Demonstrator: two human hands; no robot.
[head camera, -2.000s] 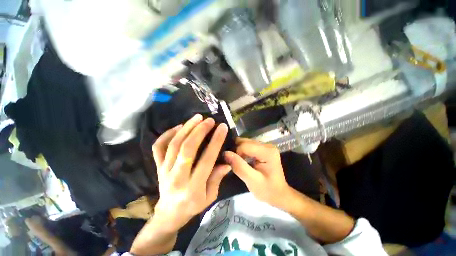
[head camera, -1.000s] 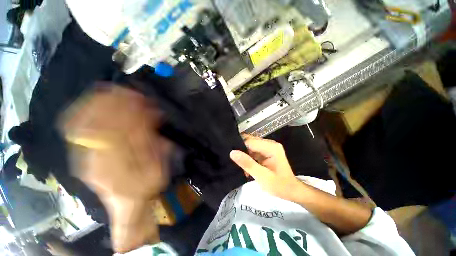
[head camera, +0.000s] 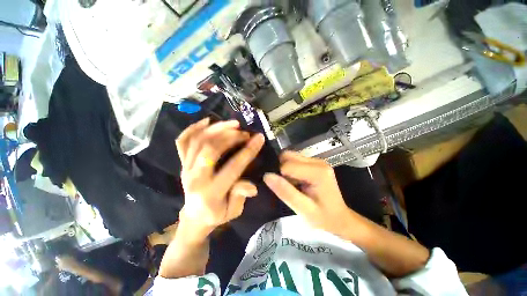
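Note:
The black cloth (head camera: 104, 167) lies in a large heap left of the machine and runs under my hands to the presser foot (head camera: 247, 113). My left hand (head camera: 216, 170) is over the cloth just in front of the foot, fingers bent; whether it grips the cloth is hidden. My right hand (head camera: 303, 182) pinches the cloth's right edge between thumb and fingers. The white sewing machine (head camera: 193, 49) with a blue stripe and "JACK" lettering stands ahead. A blue knob (head camera: 189, 107) is left of the foot. The clear guard (head camera: 136, 110) hangs at the left.
A marked ruler strip (head camera: 427, 127) runs along the table's front edge, with a cord loop (head camera: 378, 136) on it. Yellow-handled snips (head camera: 504, 52) lie far right. A black cut-piece pile (head camera: 471, 202) is at lower right. Another person's blurred arm (head camera: 86, 272) shows at lower left.
My left hand has moved right, from over the cloth heap to in front of the foot. My right hand stays at the cloth edge. The machine appears lower in view than one second ago.

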